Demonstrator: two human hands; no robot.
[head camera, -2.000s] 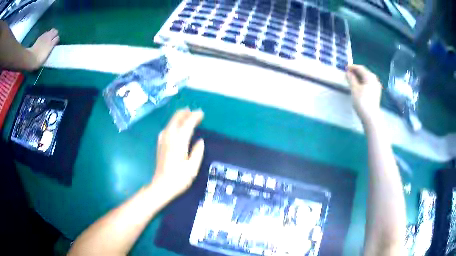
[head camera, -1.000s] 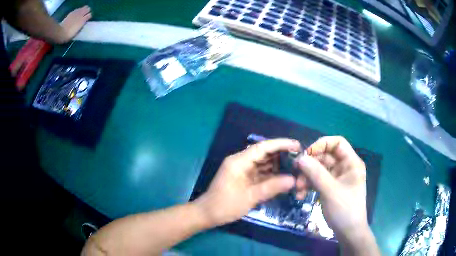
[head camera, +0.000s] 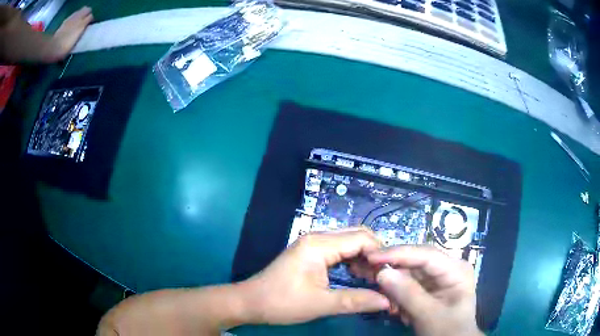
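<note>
An open housing (head camera: 454, 188) with a dark circuit board (head camera: 342, 203) lies on a black mat (head camera: 266, 177). A long thin black strip (head camera: 401, 180) lies across its far side, and a round fan (head camera: 454, 222) sits at its far right. My left hand (head camera: 309, 279) and my right hand (head camera: 431, 285) meet over the near part of the board, fingertips together. My right fingertips pinch a small part, mostly hidden by the fingers. Whether my left fingers also grip it is unclear. Both hands cover the housing's near side.
A clear bag (head camera: 197, 69) lies at the far left beside a pale strip (head camera: 335, 36). A white parts tray (head camera: 460, 29) is at the top. Another unit (head camera: 66, 125) lies on a mat at left, near another person's hand (head camera: 71, 29). Clear bags (head camera: 575, 289) lie at right.
My right hand has come from the tray to meet my left hand over the board. Since the middle frame, both hands appear lower, uncovering the fan and the housing's far side.
</note>
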